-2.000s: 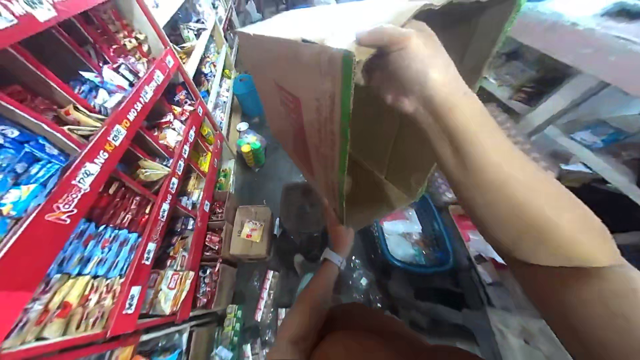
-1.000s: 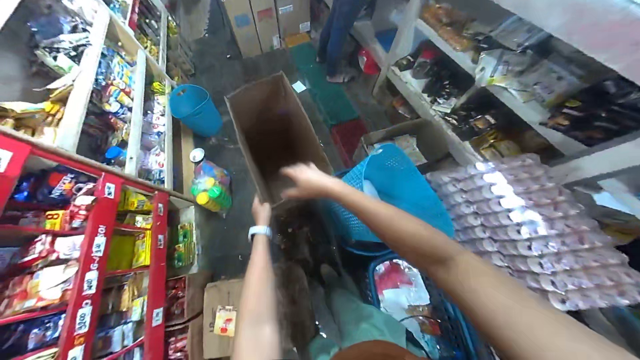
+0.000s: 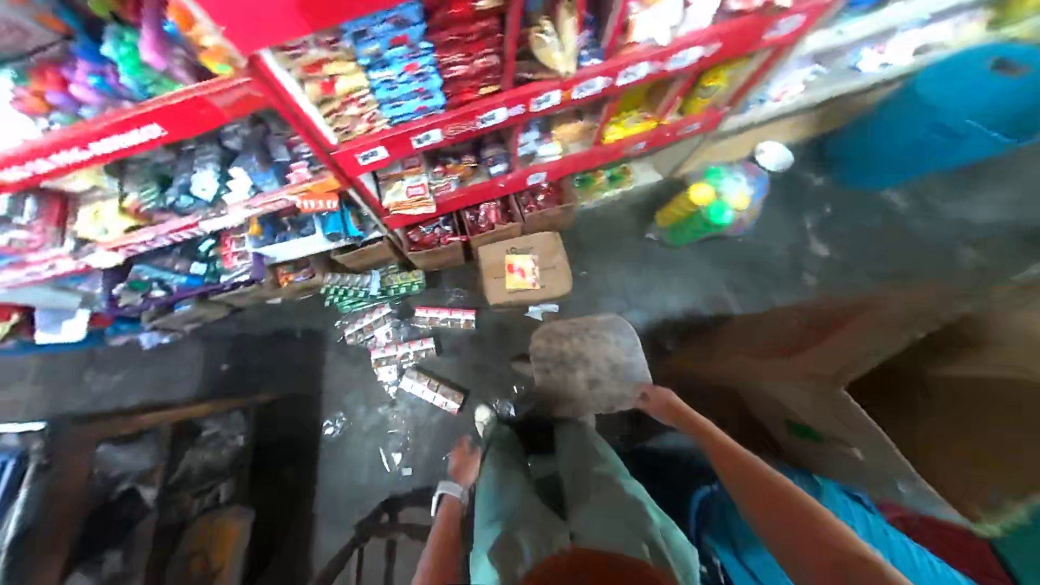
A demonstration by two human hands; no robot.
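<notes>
My right hand (image 3: 662, 404) is at the lower right corner of a worn, pale stool seat (image 3: 589, 366), its fingers touching the edge. My left hand (image 3: 464, 463), with a white band on its wrist, hangs beside my left knee with nothing seen in it; blur hides its fingers. Beyond it on the floor lie several strips of small packs (image 3: 432, 390) and scraps of plastic. A closed cardboard box (image 3: 546, 284) with a yellow and red label stands past the stool. The large open cardboard box (image 3: 951, 398) is at the right, apart from both hands.
Red shelves (image 3: 455, 122) of packaged snacks run across the back. A bag of green and yellow bottles (image 3: 715, 203) and a blue bin (image 3: 934, 114) stand at the back right. A blue basket (image 3: 853, 520) is at lower right, a dark chair (image 3: 388, 520) at lower left.
The view has swung left. Both hands have let go of the large open box, which they held before. My right hand is now at the stool seat, and my left is down by my knee.
</notes>
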